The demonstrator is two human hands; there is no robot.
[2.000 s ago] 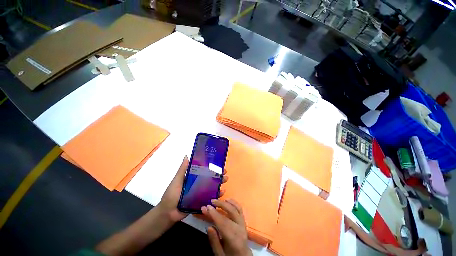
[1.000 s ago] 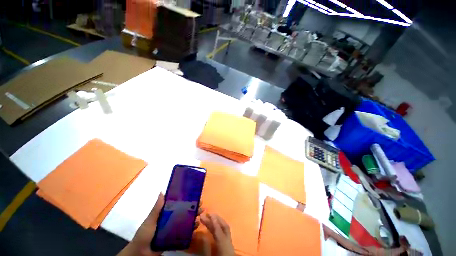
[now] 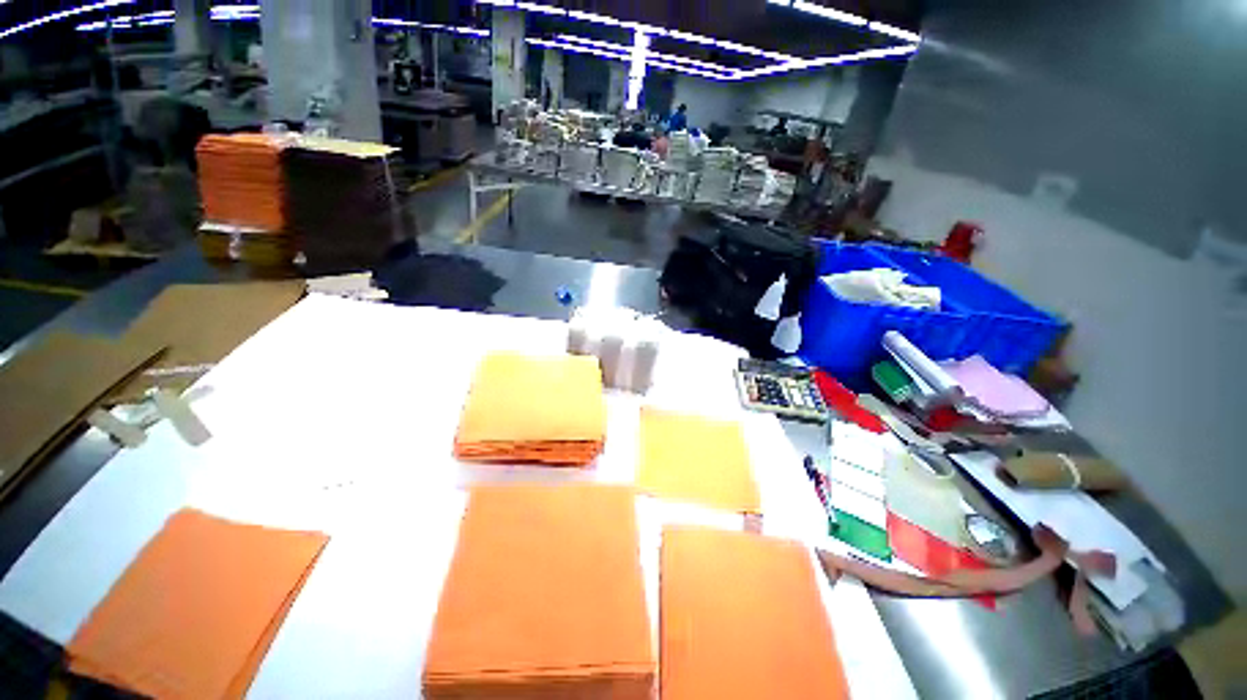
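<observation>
No hand shows in the head view now. Nearest in front of me is the thick main stack of orange cut panels (image 3: pixel 544 581), cut off by the bottom edge. The right-hand stack (image 3: pixel 745 615) lies beside it. The far stack (image 3: pixel 531 408), with rounded corners, lies beyond. A smaller orange piece (image 3: pixel 696 458) lies flat right of the far stack. The left-hand pile (image 3: pixel 198 602) is slightly fanned and set apart at left. The smartphone is not in view.
White paper (image 3: pixel 356 451) covers the table. Pale banded bundles (image 3: pixel 615 349) stand behind the stacks. At right are a calculator (image 3: pixel 781 390), a swatch card (image 3: pixel 859 479), a curling brownish-pink strap (image 3: pixel 930 581) and a blue crate (image 3: pixel 944 321). Cardboard sheets (image 3: pixel 62 390) lie far left.
Both hands and the smartphone have gone out of view. The camera has tilted up, showing more of the workshop, ceiling lights and the orange stack beyond the table. The main stack is uncovered.
</observation>
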